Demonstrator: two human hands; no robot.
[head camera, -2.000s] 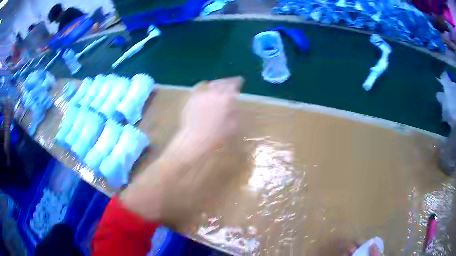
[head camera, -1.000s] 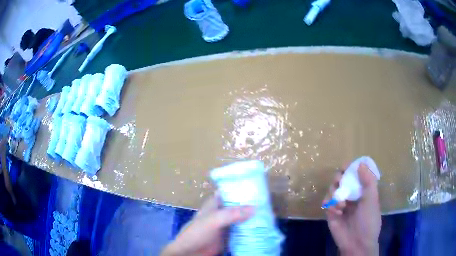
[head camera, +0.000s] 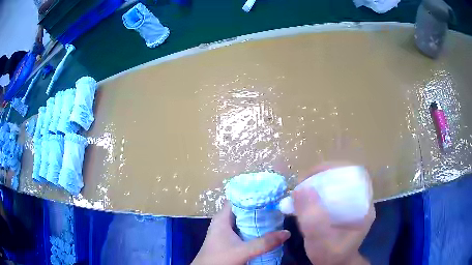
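Observation:
A light blue fabric sleeve (head camera: 256, 196) stands upright at the bench's near edge, its thick ruffled rim up. My left hand (head camera: 240, 243) is closed around its lower part, thumb across the front. My right hand (head camera: 323, 227), slightly blurred, grips a white squeeze bottle (head camera: 344, 194), held sideways with its nozzle end at the right side of the sleeve just below the ruffled rim. The tip itself is hidden or too blurred to tell. Two close rows of light blue sleeves (head camera: 72, 160) lie on the bench at the left.
The tan shiny bench (head camera: 171, 119) curves across the view. A pink-red stick (head camera: 440, 125) with a dark end lies right, below a grey upright container (head camera: 432, 28). The dark green belt (head camera: 196, 23) behind carries a pale blue piece (head camera: 146, 26). Blue bins (head camera: 134, 240) are below the near edge.
My left hand turned the sleeve more upright and lowered it slightly. My right hand moved left, bringing the bottle against the sleeve's side. The view shifted, and pieces on the belt moved left in it.

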